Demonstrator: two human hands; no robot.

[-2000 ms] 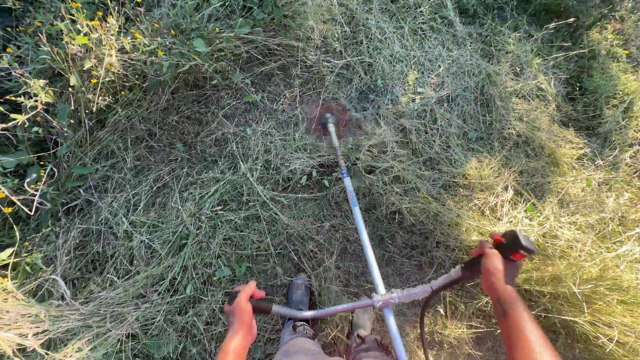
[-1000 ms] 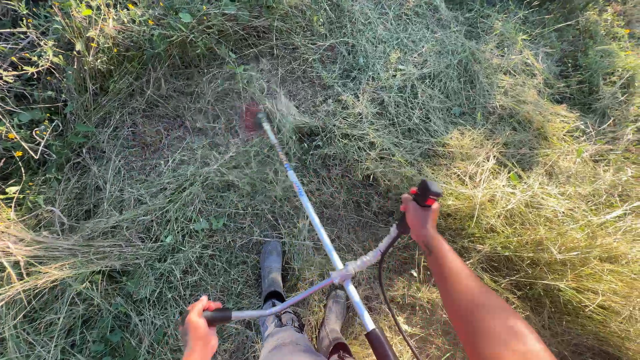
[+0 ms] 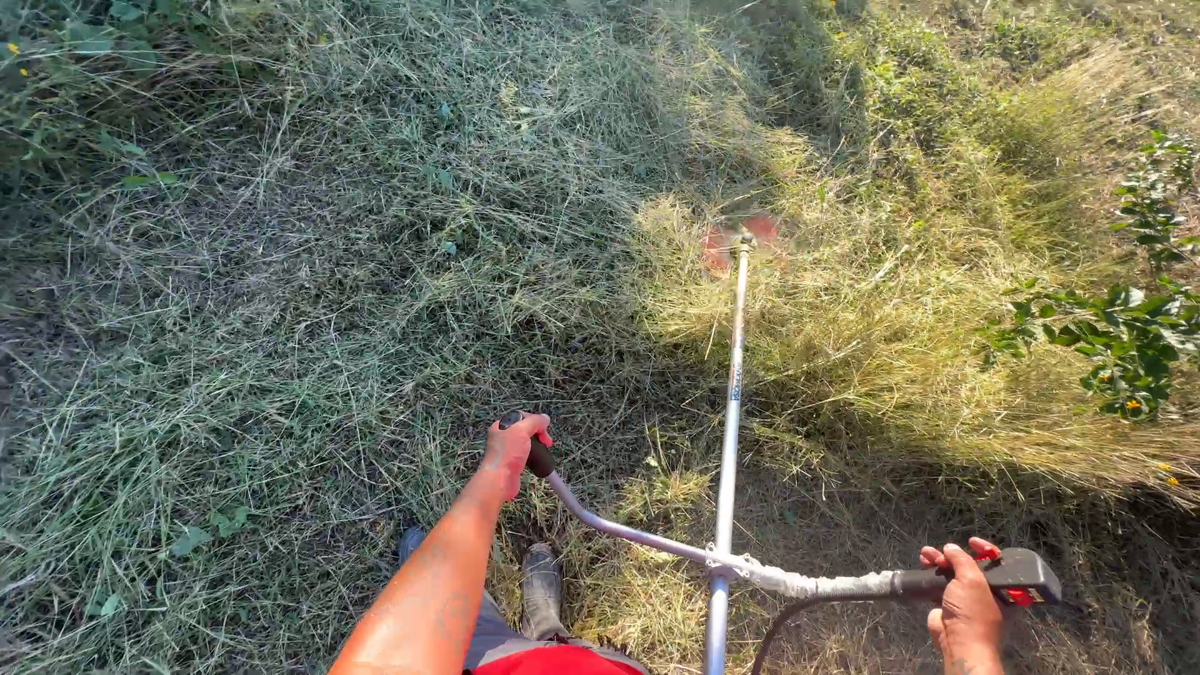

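A brush cutter with a long metal shaft reaches forward from the bottom of the head view. My left hand is closed around the black grip at the left end of its handlebar. At the other end, my right hand holds the black throttle handle, which has red parts. White wrapping covers the bar right of the clamp, and a dark cable curves below it. The reddish cutting head is blurred, at the sunlit yellowish grass.
Flattened cut grass lies on the left and centre. Taller dry grass stands at the right, beside a leafy green shrub. My boot is at the bottom, left of the shaft.
The cutting head has swung from the shaded grass on the left to the sunlit grass on the right. My left hand has moved forward, while my right hand has come lower. The view has shifted right.
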